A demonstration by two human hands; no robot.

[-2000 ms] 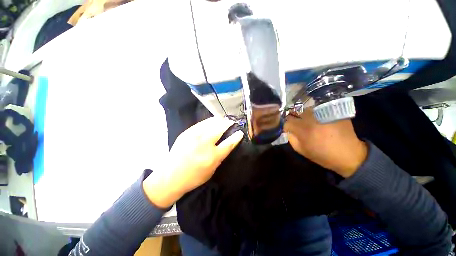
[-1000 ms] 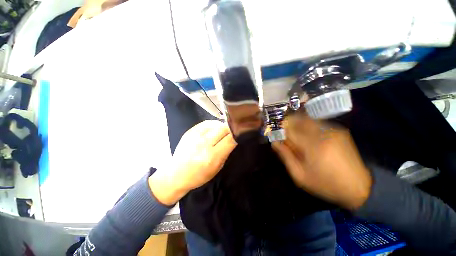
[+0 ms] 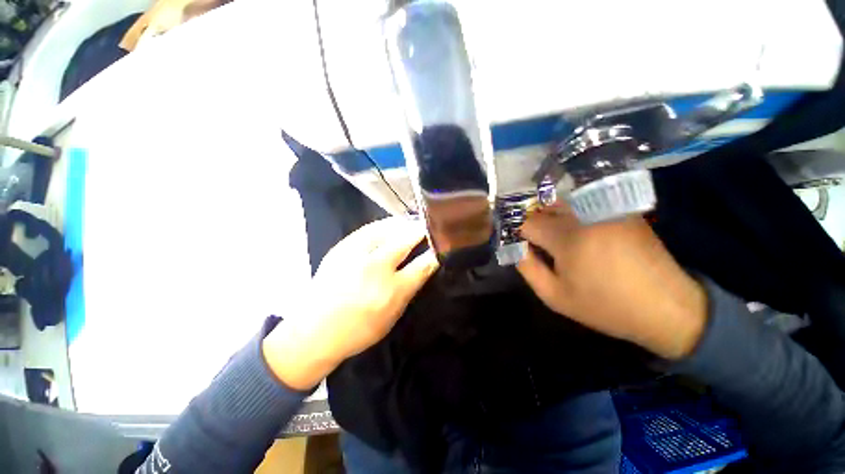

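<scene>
Black fabric (image 3: 463,333) lies under the sewing machine head (image 3: 593,56) and over the table edge onto my lap. My left hand (image 3: 357,292) rests on the fabric left of the chrome strip (image 3: 445,120), its fingertips partly hidden behind the strip. My right hand (image 3: 611,278) is right of the needle area, fingers bent at the fabric beside a small ribbed metal piece (image 3: 511,231). The thread tension dial (image 3: 611,196) covers part of my right hand. The needle is hidden by the chrome strip. Whether either hand pinches the cloth is unclear.
The white table (image 3: 167,259) has a blue strip (image 3: 76,245) at its left. A dark heap (image 3: 37,264) lies at far left. Ruler marks (image 3: 310,422) run along the front edge. A blue perforated basket (image 3: 681,435) is low right, and a cardboard box (image 3: 287,455) is below the table.
Since two seconds ago, the chrome strip and machine appear further left in view. My right hand moved back and blurred, then came in again at the ribbed piece. My left hand has barely moved.
</scene>
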